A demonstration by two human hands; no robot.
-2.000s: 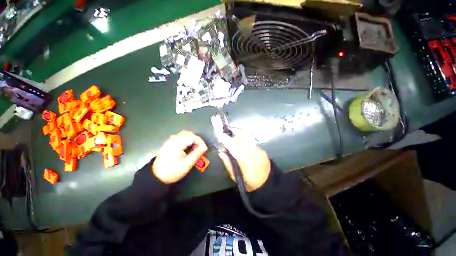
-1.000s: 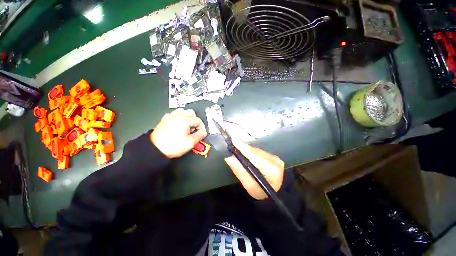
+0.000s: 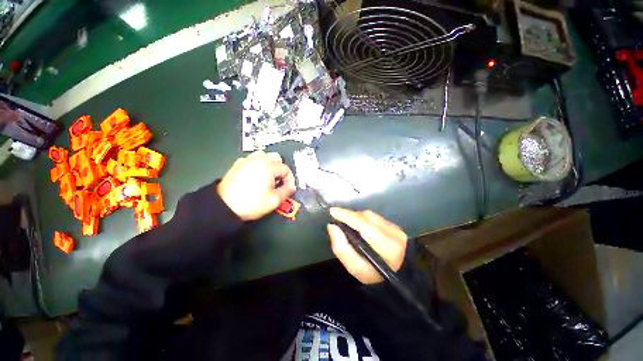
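Note:
My right hand (image 3: 370, 245) holds the black soldering iron (image 3: 381, 262), its tip pointing up and left near a white-silver circuit board (image 3: 307, 166) on the green mat. My left hand (image 3: 255, 185) is beside the board with its fingertips pinched together; whether they hold a wire or part cannot be told. An orange housing (image 3: 288, 208) lies just below my left fingertips, next to the board. A thin wire runs right from the board.
A heap of orange housings (image 3: 106, 169) lies left. Circuit boards (image 3: 282, 84) are piled behind my hands. The fan (image 3: 388, 48) stands behind, a yellow-green tin (image 3: 534, 150) right. An open carton (image 3: 522, 240) is below the bench edge. A phone (image 3: 27, 121) lies far left.
My right hand and the iron have moved right and down, away from the board. My left hand has moved slightly up beside the board. The view has shifted a little.

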